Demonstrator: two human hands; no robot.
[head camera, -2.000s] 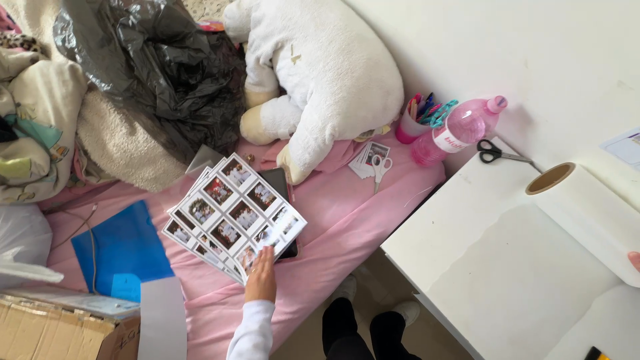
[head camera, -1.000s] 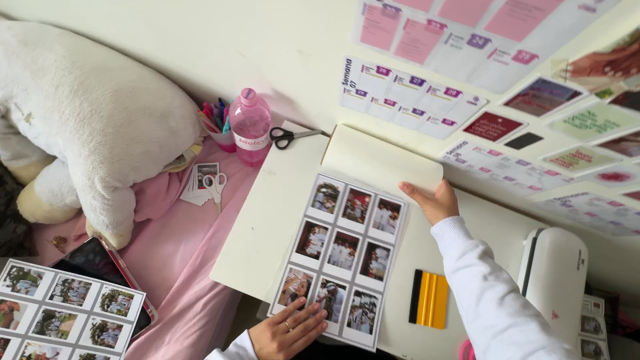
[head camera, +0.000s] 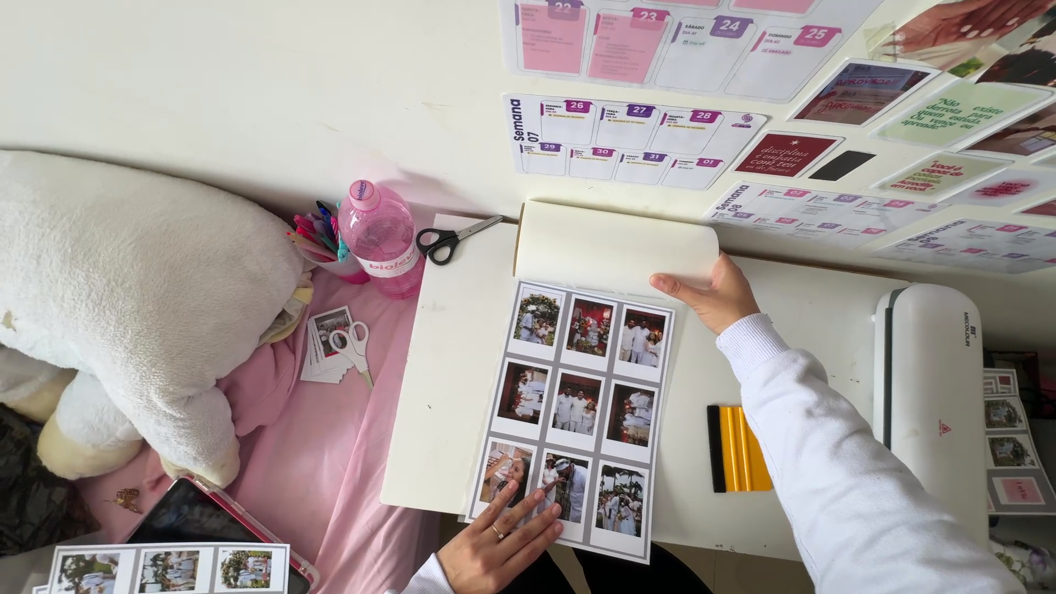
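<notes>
A printed sheet of small photos (head camera: 577, 412) lies on the white table, its lower edge past the table's front edge. My left hand (head camera: 503, 540) rests with spread fingers on the sheet's lower left part. My right hand (head camera: 711, 290) grips the right end of a roll of clear or whitish film (head camera: 615, 243), thumb in front, just above the sheet's top edge. A yellow squeegee with a black edge (head camera: 740, 450) lies on the table, left of my right forearm. Black-handled scissors (head camera: 452, 241) lie near the table's back left corner.
A white laminator (head camera: 932, 404) stands at the table's right. On the pink bedding (head camera: 305, 462) at left are a white plush toy (head camera: 140, 272), white scissors (head camera: 353, 346), a pink bottle (head camera: 381, 239), a pen cup (head camera: 338, 262), a tablet or phone (head camera: 198, 520) and another photo sheet (head camera: 169, 569).
Both hands keep nearly the same places as one second ago. Two seconds ago a hand was at photo sheets on the bed, and no photo sheet lay on the visible part of the table.
</notes>
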